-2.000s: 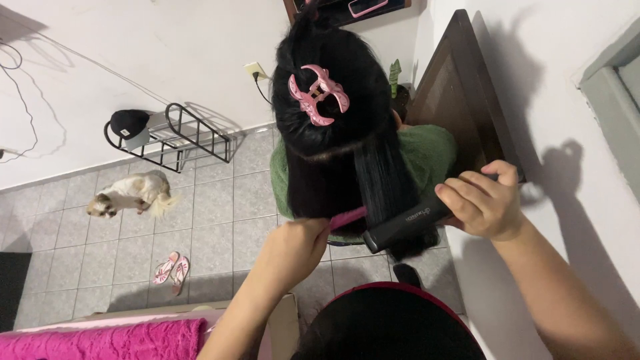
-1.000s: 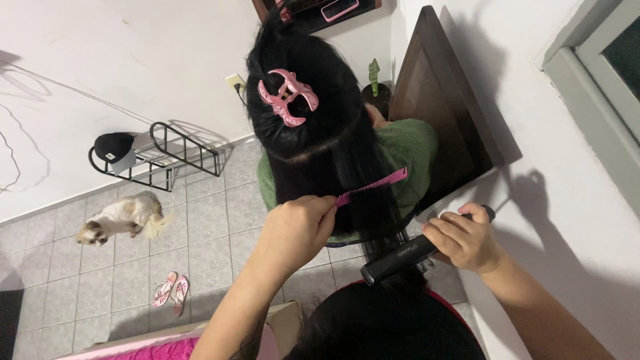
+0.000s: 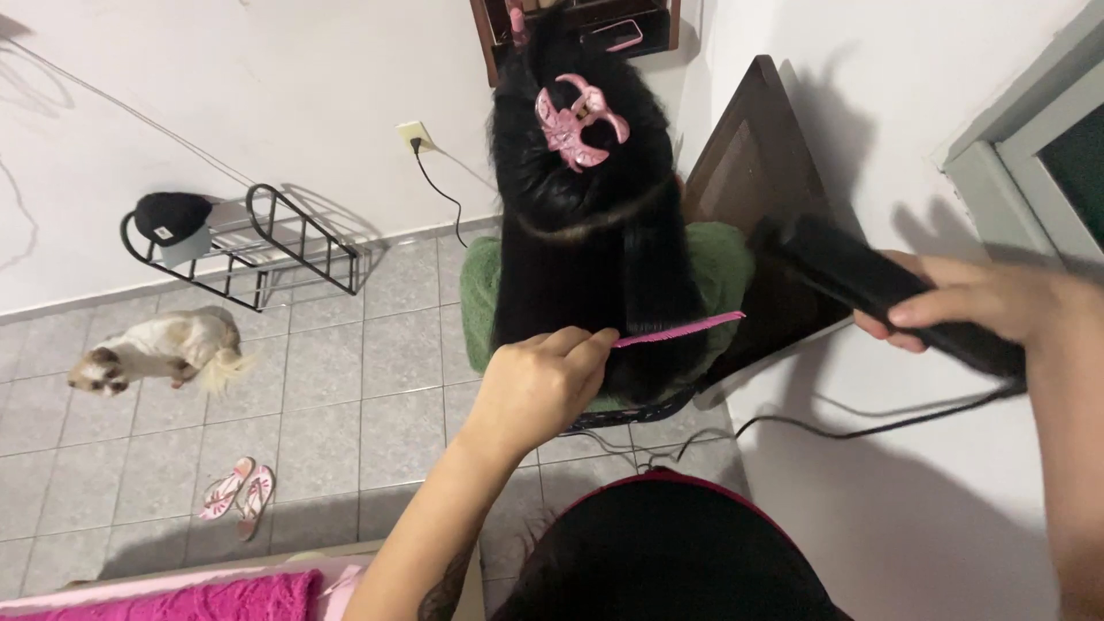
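Observation:
A seated person with long black hair (image 3: 561, 276) has a green towel (image 3: 720, 267) over the shoulders. A pink claw clip (image 3: 573, 125) gathers the upper hair on top of the head. My left hand (image 3: 552, 379) grips a pink comb (image 3: 681, 332), whose teeth lie at the lower part of the right-hand section of hair. Up and to the right of the comb, my right hand (image 3: 957, 297) is closed around a black corded hair straightener (image 3: 871, 280), somewhat blurred and apart from the hair. Its cord (image 3: 828, 431) runs down and left.
A dark wooden panel (image 3: 750, 190) leans by the right wall. On the left are a black metal rack (image 3: 302, 250) with a cap (image 3: 172, 217), a dog (image 3: 164, 345) on the tiles and flip-flops (image 3: 237, 496). A pink cover (image 3: 190, 599) lies lower left; a shelf (image 3: 668, 26) holds a phone.
My right hand has lifted the straightener away from the hair ends, up and to the right. The comb, crossing the hair section a second ago, is now lower along it.

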